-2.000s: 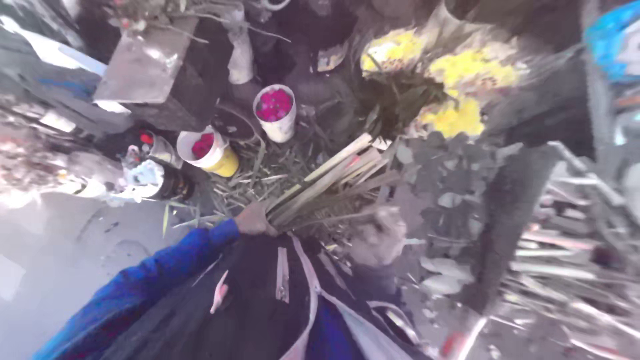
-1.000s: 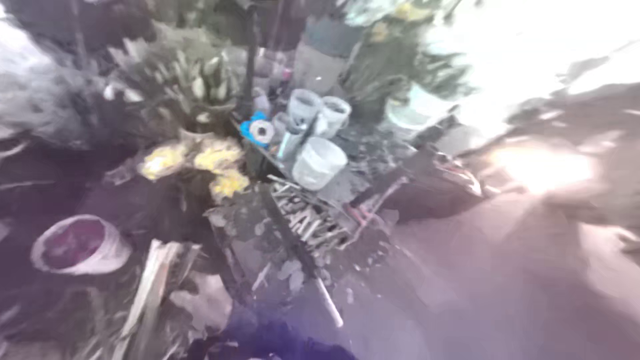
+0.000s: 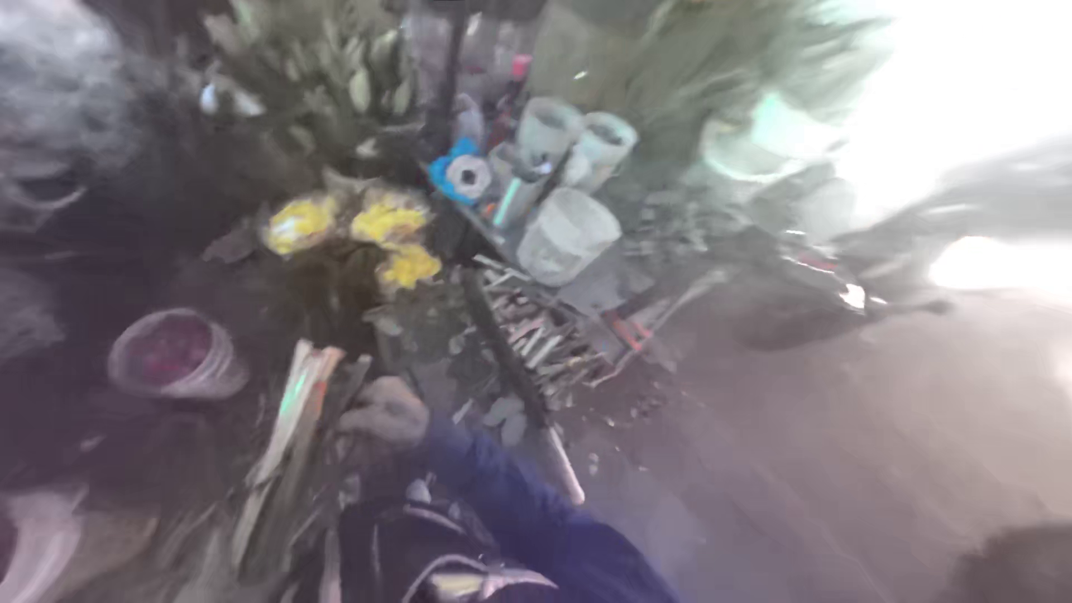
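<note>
My right hand (image 3: 387,412), at the end of a blue sleeve, is right beside a bundle of cut plant stems (image 3: 289,427). Blur hides whether its fingers hold anything. My left hand is out of the picture. Bunches of yellow flowers (image 3: 389,220) lie beyond the stems. To the left stands a white bucket with magenta flowers (image 3: 176,353). A dark apron (image 3: 419,544) covers my front.
Several whitish buckets (image 3: 569,236) stand beyond a crate of cut stem pieces (image 3: 544,335). A blue-edged roll (image 3: 467,176) sits beside them. Bundled greenery (image 3: 335,63) is at the back. Grey floor (image 3: 796,444) extends to the right.
The view has swung strongly to the right. Two seconds ago my left hand was at the stems' lower ends; now it is out of view.
</note>
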